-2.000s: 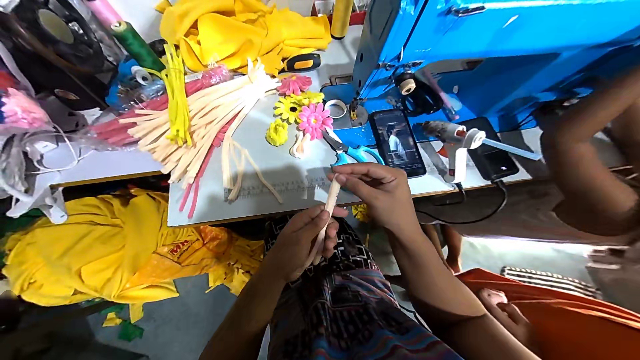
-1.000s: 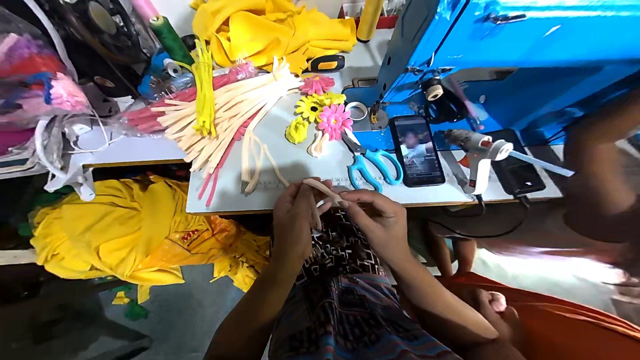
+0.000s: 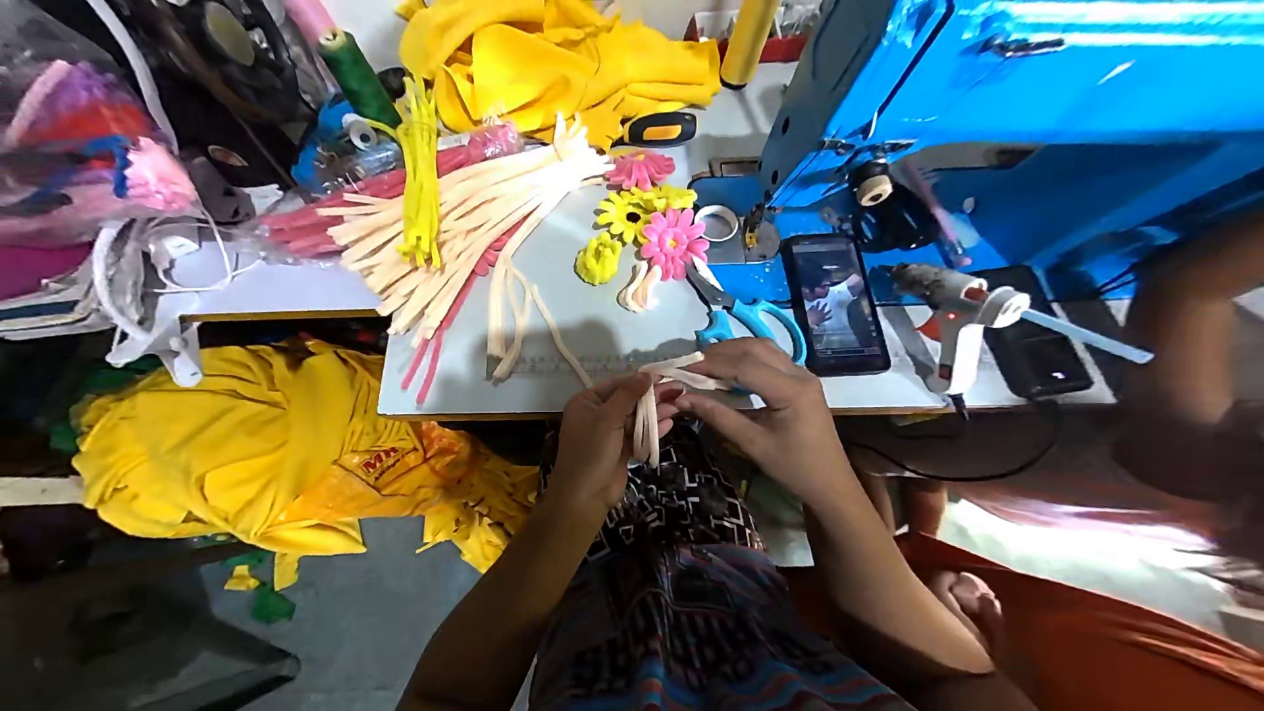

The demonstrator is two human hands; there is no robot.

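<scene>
My left hand (image 3: 597, 430) pinches folded cream pipe cleaners (image 3: 646, 430), whose loops hang below the fingers at the table's front edge. My right hand (image 3: 765, 410) grips the bent upper part of the same cream strands. Just behind it lie blue-handled scissors (image 3: 755, 321), partly open. A bundle of cream pipe cleaners (image 3: 474, 222) lies at the left, with a yellow bundle (image 3: 420, 178) across it and pink ones (image 3: 439, 341) beneath. Pink flower (image 3: 673, 242) and yellow flower (image 3: 624, 214) stand near a small cream looped piece (image 3: 640, 288). A ruler (image 3: 553, 365) lies near the edge.
A blue sewing machine (image 3: 1037, 69) fills the back right. In front are a phone (image 3: 836, 306) with a lit screen, a corded hot glue gun (image 3: 953, 306) and a dark phone (image 3: 1037, 341). Yellow cloth (image 3: 227, 434) hangs at left. Another person's arm (image 3: 1185, 326) is at right.
The cream piece was long and upright between my hands two seconds ago; now it is folded into several strands, with loops hanging down. The view has shifted left.
</scene>
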